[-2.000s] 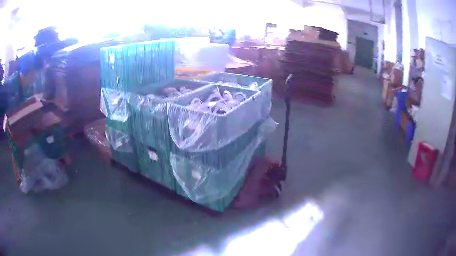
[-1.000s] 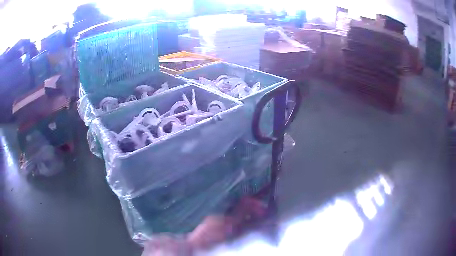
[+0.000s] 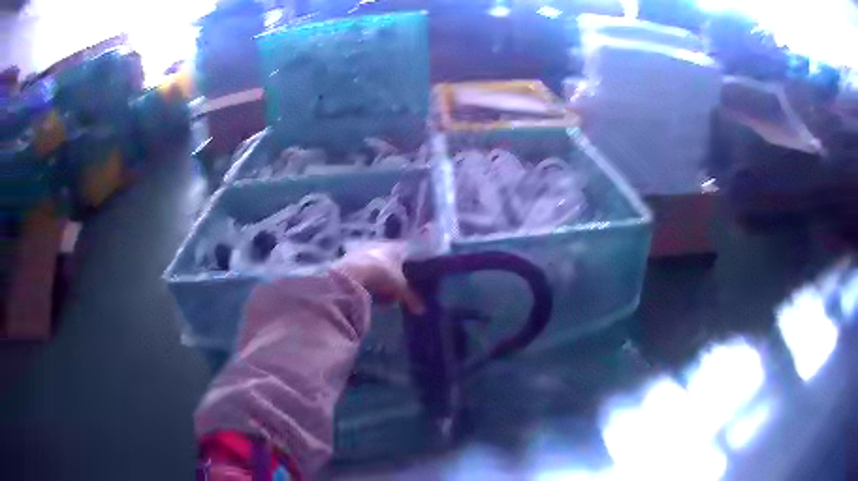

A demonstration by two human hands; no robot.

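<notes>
Pale green crates [image 3: 555,268] stand side by side in front of me, filled with whitish coiled parts [image 3: 513,193]. The dark loop handle [image 3: 541,296] of a hand pallet truck stands upright at their near side. My left hand [image 3: 381,270], in a pale pink sleeve with a red cuff, reaches from the lower left to the left side of the loop. The hand is blurred and seems to touch the handle; its fingers are partly hidden, so a grip cannot be told. My right hand is not in view.
A taller green crate [image 3: 343,70] and a yellow crate [image 3: 508,101] stand behind. A white wrapped stack [image 3: 644,113] is at the back right, with a dark-looking load [image 3: 781,174] beside it. Blurred goods line the left. Bright glare covers the floor at lower right.
The view has come closer to the crates and turned, so they now face me. My left hand has come up from the bottom edge to the loop handle.
</notes>
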